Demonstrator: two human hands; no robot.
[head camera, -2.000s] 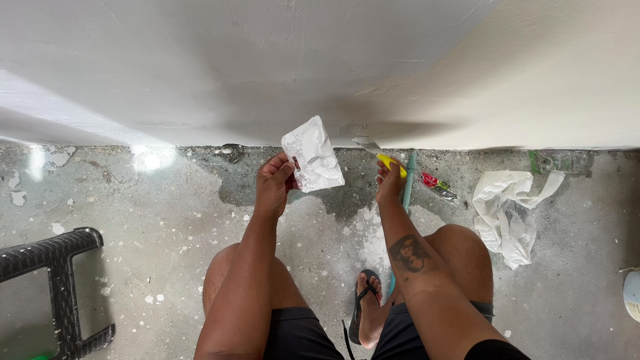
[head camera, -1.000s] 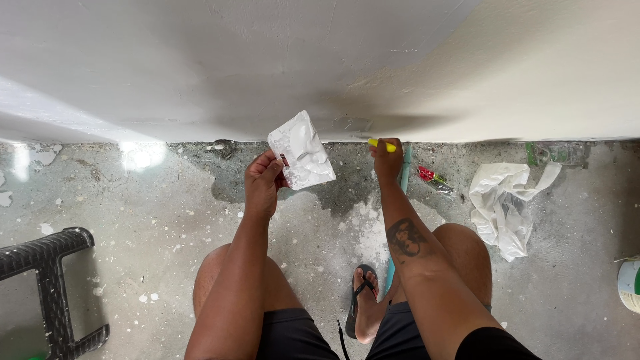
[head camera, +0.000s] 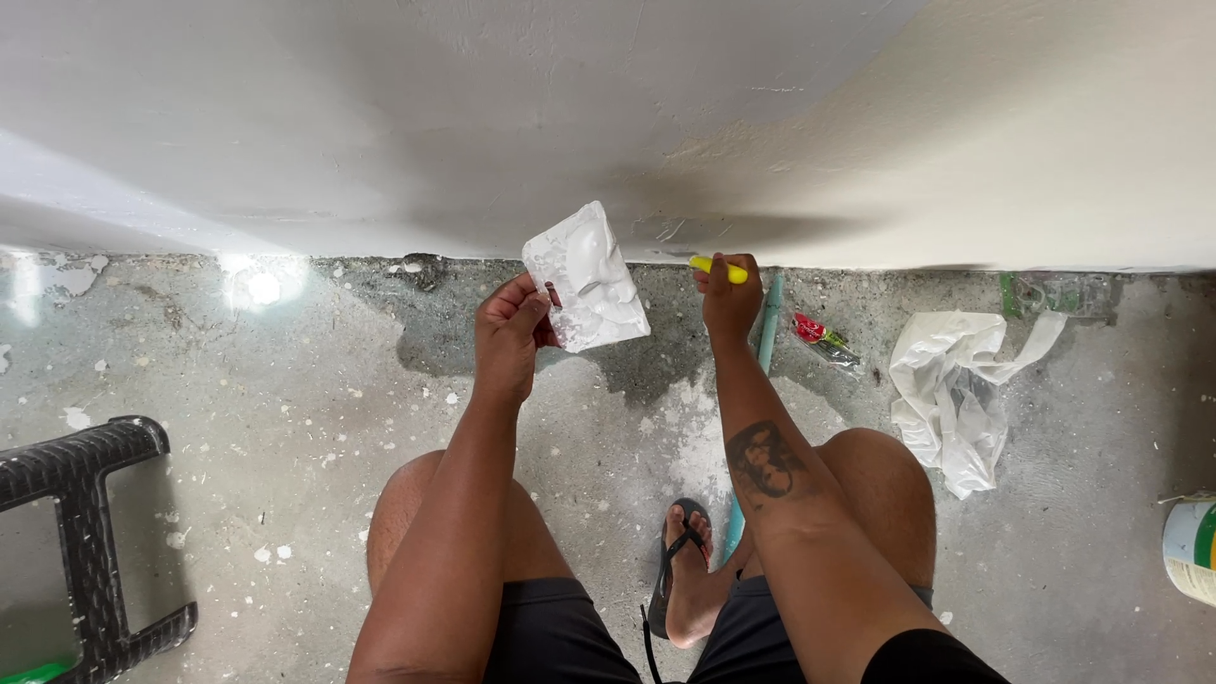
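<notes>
My left hand (head camera: 514, 326) grips the lower left edge of a flat board (head camera: 616, 320) loaded with wet white filler. To its right, my right hand (head camera: 732, 294) is closed around the yellow handle (head camera: 718, 270) of a putty knife, close to the foot of the grey wall (head camera: 532, 123). The knife's blade is hard to make out against the wall. Thin scrape marks and a darker smooth patch show on the wall just above the handle.
A teal pole (head camera: 768, 323) lies on the speckled concrete floor by my right arm. Further right are a red-labelled wrapper (head camera: 825, 340), a crumpled white plastic bag (head camera: 940, 380) and a tub (head camera: 1191, 549). A black plastic stool (head camera: 90, 560) stands at lower left.
Two seconds ago the knife's blade showed, pointing up and left from my right hand; now its handle lies flatter and the blade is hardly visible. My left hand still holds the board.
</notes>
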